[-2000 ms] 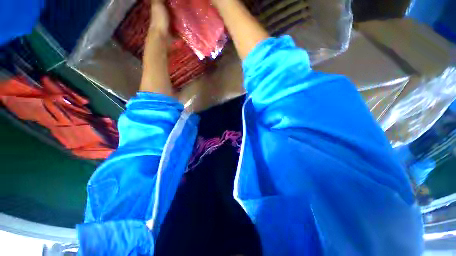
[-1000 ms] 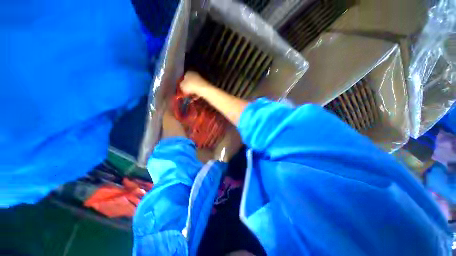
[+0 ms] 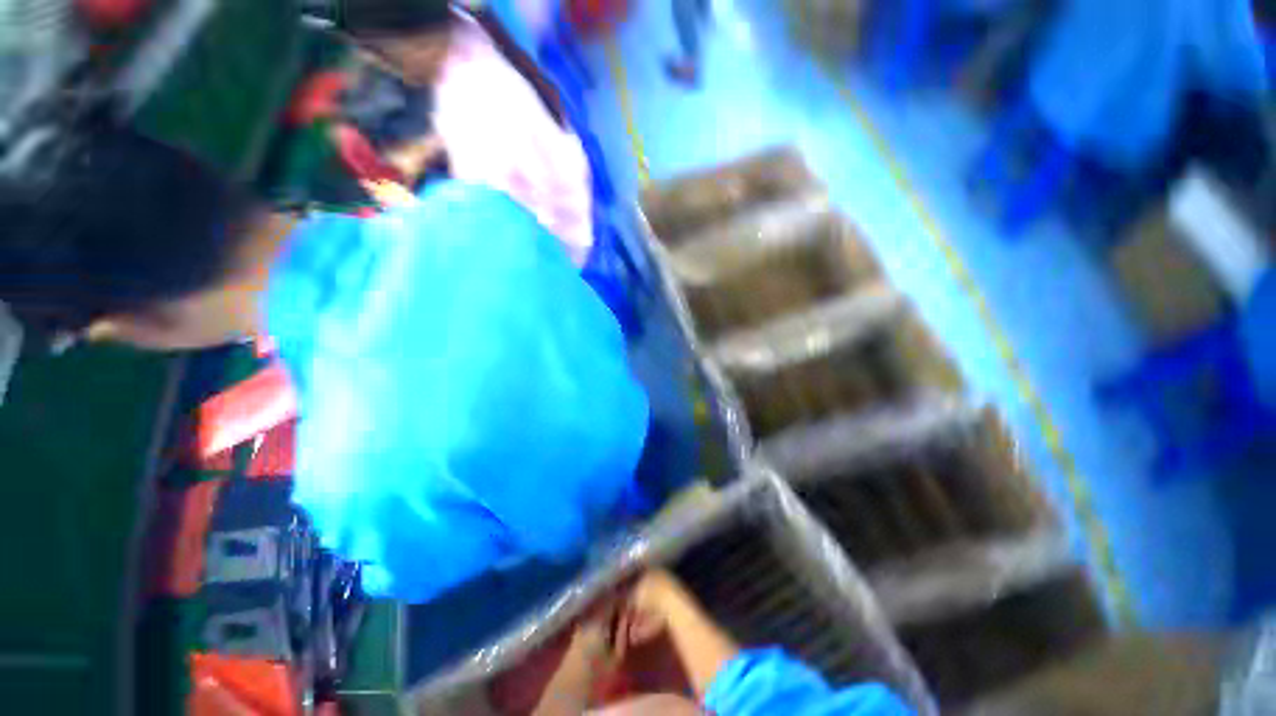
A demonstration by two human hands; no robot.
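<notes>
The view is blurred. My left hand (image 3: 593,646) and my right hand (image 3: 649,610) are close together inside the near carton (image 3: 518,646) at the bottom of the view. Red bags (image 3: 641,680) show below and between my wrists. My fingers are smeared by blur, and I cannot tell whether they hold a bag. Dark cardboard dividers (image 3: 784,595) with narrow slots fill the carton's right part. Clear film covers the carton rim.
A person in a blue smock (image 3: 455,385) leans at the belt, left of the cartons. Red bags (image 3: 245,685) and grey-black items (image 3: 252,557) lie on the green belt (image 3: 70,560). More lined cartons (image 3: 784,273) run up the right. Another person's pink garment (image 3: 511,133) shows behind.
My view has swung up and along the carton row, so the near carton and my hands now sit at the bottom. My hands have come closer together.
</notes>
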